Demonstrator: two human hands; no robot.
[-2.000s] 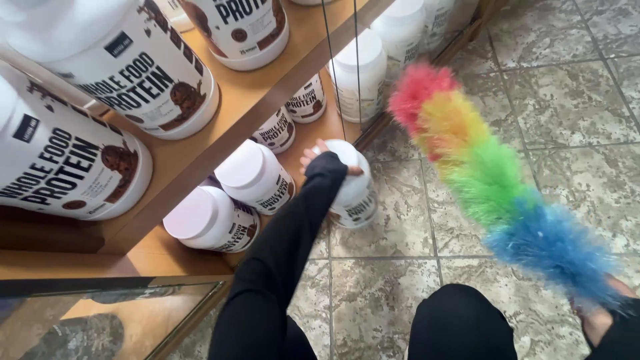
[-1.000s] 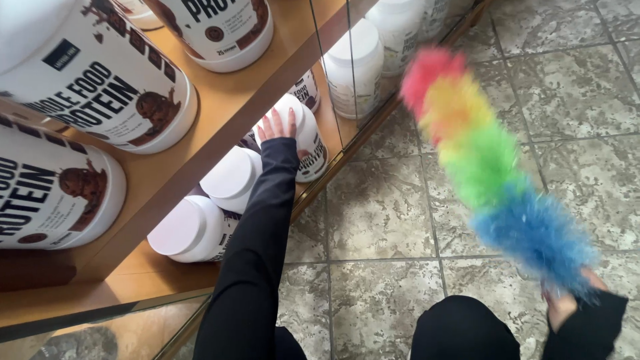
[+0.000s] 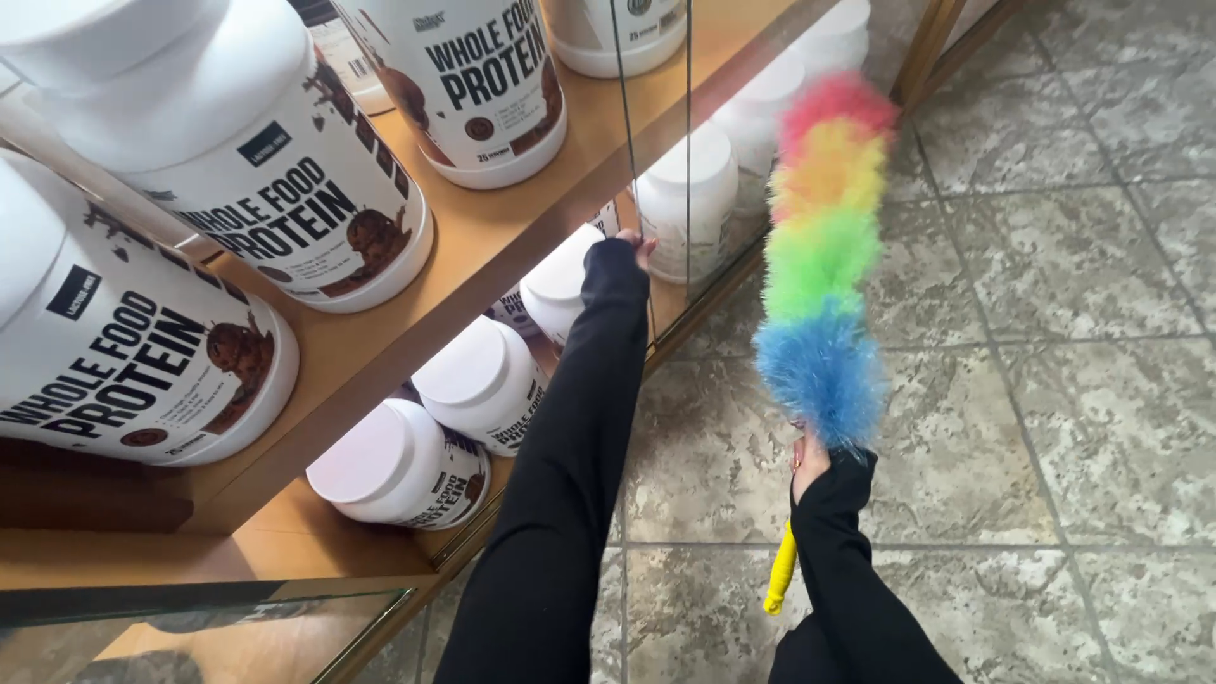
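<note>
My left hand (image 3: 640, 249) is at the edge of a sliding glass pane (image 3: 670, 190), just right of a white protein powder tub (image 3: 559, 283) on the lower shelf; the sleeve hides much of the hand. Two more tubs, a middle one (image 3: 475, 370) and a front one (image 3: 380, 465), stand nearer on that shelf. My right hand (image 3: 807, 461) is closed around a rainbow-coloured duster (image 3: 825, 266), whose fluffy head points up and away over the floor. Its yellow handle (image 3: 781, 570) sticks out below the hand.
Large tubs of protein powder (image 3: 285, 171) stand on the wooden upper shelf (image 3: 532, 218), whose edge overhangs the lower tubs. More white tubs (image 3: 686, 209) are behind the glass. A lower glass panel (image 3: 285, 636) lies at bottom left. Tiled floor (image 3: 950, 427) spreads out at right.
Two seconds ago my left hand held a tub over the floor; one second ago it was on that tub at the shelf. Now it is at the glass edge. The duster has swung more upright.
</note>
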